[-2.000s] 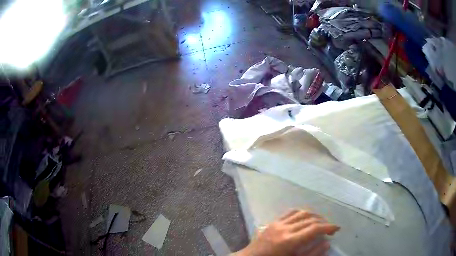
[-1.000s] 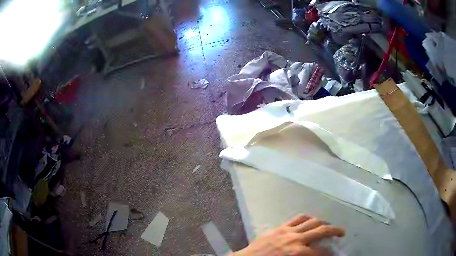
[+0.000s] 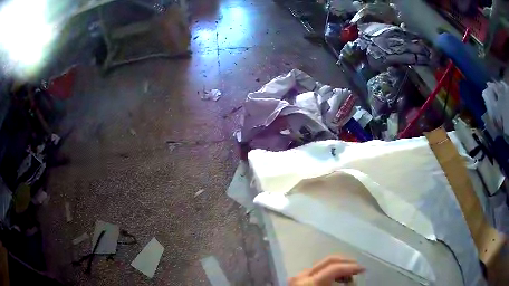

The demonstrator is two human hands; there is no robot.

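Note:
A pale curved strip (image 3: 357,229) with a tapered end lies on the off-white covered pressing table (image 3: 301,251). A whiter curved piece (image 3: 385,195) lies behind it. A pale cloth panel (image 3: 438,195) lies along the right side of the table. My left hand (image 3: 329,272) is at the bottom edge, partly cut off, its fingers bent over the table below the strip. Whether it holds anything cannot be told. My right hand is out of the picture.
A long brown card (image 3: 455,176) with small holes lies over the panel at right. Crumpled cloth (image 3: 296,111) lies beyond the table. Paper scraps (image 3: 148,257) lie on the dark floor at left. Piled fabric (image 3: 390,42) and a red bar (image 3: 432,95) are at far right.
The camera view has shifted, so the table appears lower. My left hand shows less and sits closer to the bottom edge. The strips lie in the same arrangement.

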